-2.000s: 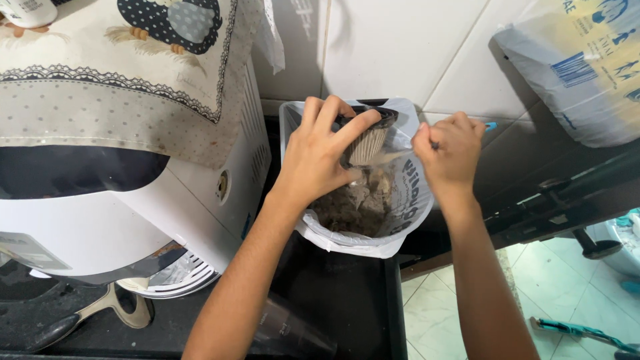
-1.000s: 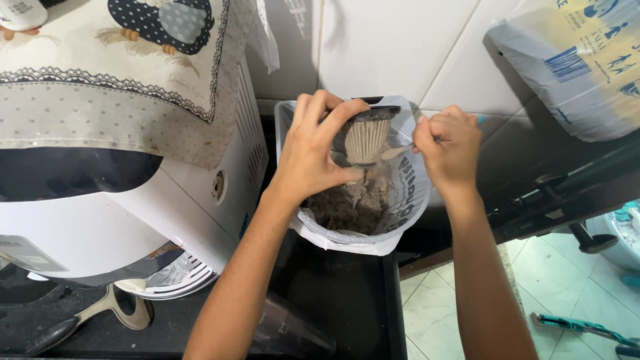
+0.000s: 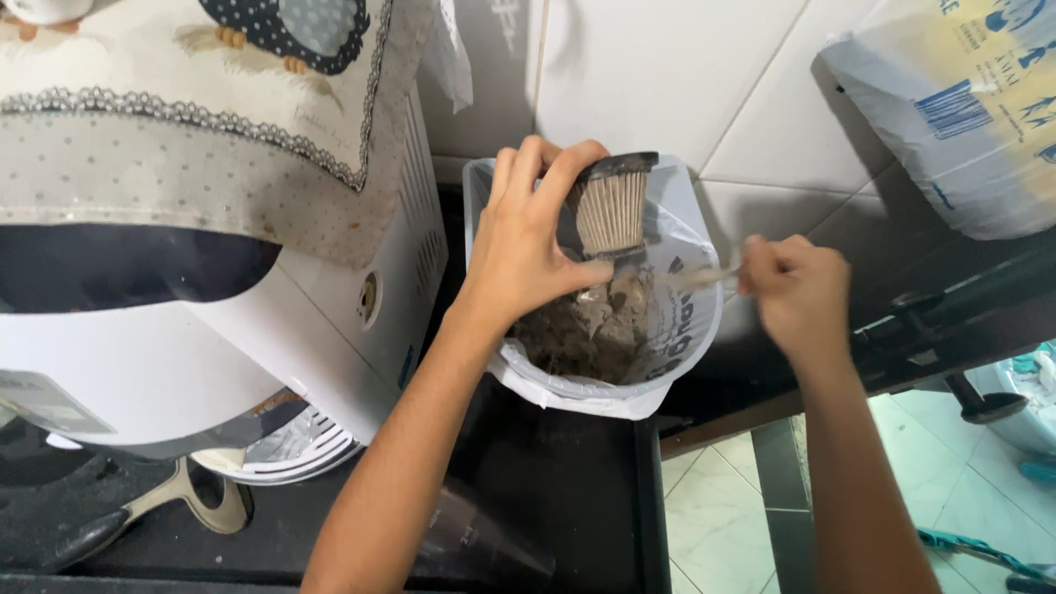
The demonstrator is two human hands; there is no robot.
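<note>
My left hand (image 3: 528, 239) grips a round pleated filter (image 3: 612, 210) with a black rim, fingers at its top and thumb at its lower end. The filter is held over a bin (image 3: 709, 330) lined with a white printed plastic bag. Grey dust and debris (image 3: 569, 338) lie inside the bin. To the right of the filter, my right hand (image 3: 796, 285) is closed on a thin brush-like tool (image 3: 701, 279), blurred, whose head points left toward the filter. The tool and filter look apart.
A white appliance (image 3: 330, 330) under a printed cloth (image 3: 272, 181) stands at left. A grey-handled utensil (image 3: 194, 495) and a dark transparent container (image 3: 487, 536) lie on the black counter (image 3: 577, 470). A plastic package (image 3: 949, 124) is at upper right, against the white tiled wall (image 3: 643, 74).
The filter in my left hand has tilted so that more of its pleated side shows. My right hand stays to the right of the filter with the tool, which is now more blurred.
</note>
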